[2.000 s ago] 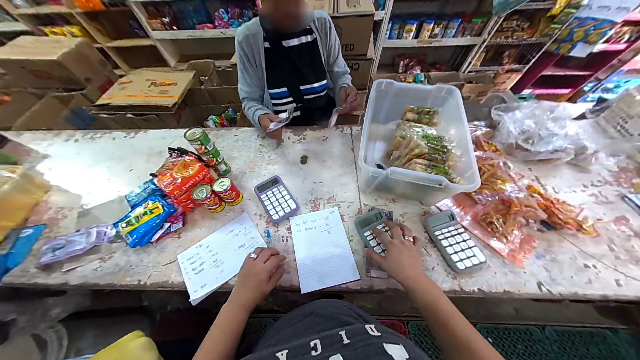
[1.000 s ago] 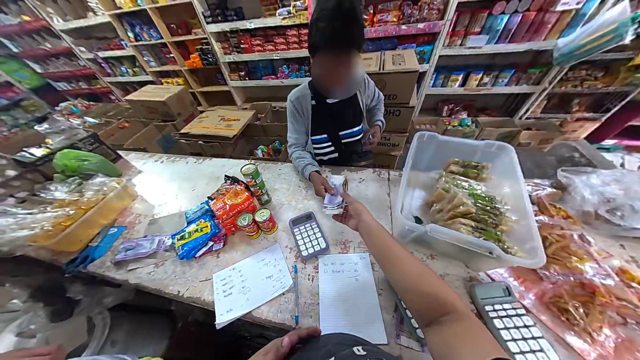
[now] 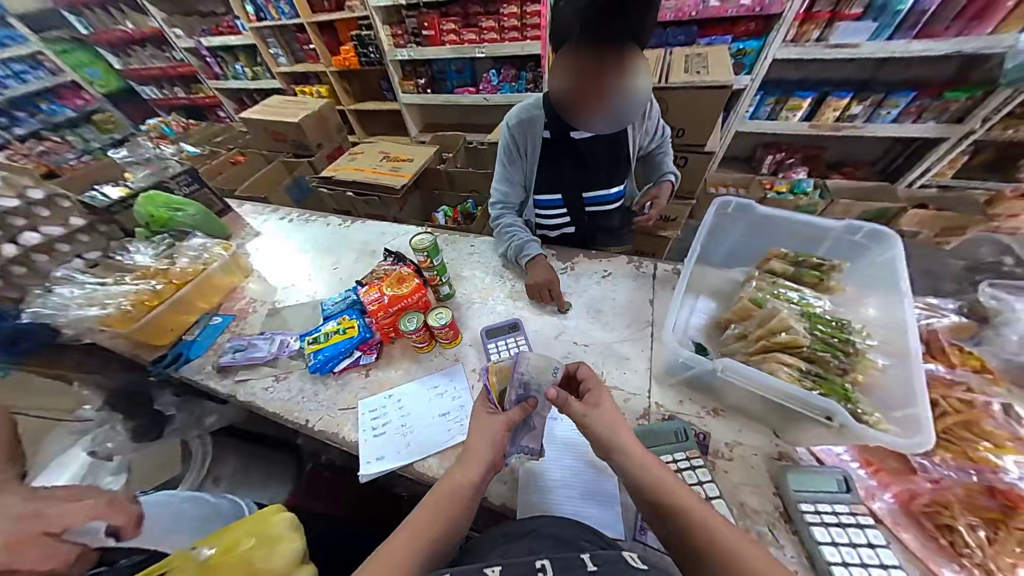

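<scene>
My left hand (image 3: pixel 498 428) grips a small stack of banknotes (image 3: pixel 524 396), a yellowish one among purplish ones. The fingers of my right hand (image 3: pixel 588 404) pinch the stack's right edge. Behind the notes lies a purple-framed calculator (image 3: pixel 506 338), partly covered. Below them is a lined sheet of paper (image 3: pixel 570 480); a handwritten sheet (image 3: pixel 416 420) lies to its left. Across the counter a person's hand (image 3: pixel 546 284) touches a coin (image 3: pixel 566 306). Left of the calculator are red cans (image 3: pixel 442 326), stacked green cans (image 3: pixel 430 260), an orange-red snack pack (image 3: pixel 394 300) and a blue packet (image 3: pixel 336 340).
A clear plastic bin (image 3: pixel 800 400) with wrapped food rolls stands at right. Two more calculators (image 3: pixel 840 520) (image 3: pixel 692 464) lie near the front edge. A yellow tray (image 3: pixel 180 300) of bagged goods is at left. Another person's hand (image 3: pixel 72 512) shows at lower left.
My right hand has gone from the calculator to the notes held out by the person opposite, and both my hands now hold notes. The person's hand has moved down to the coin.
</scene>
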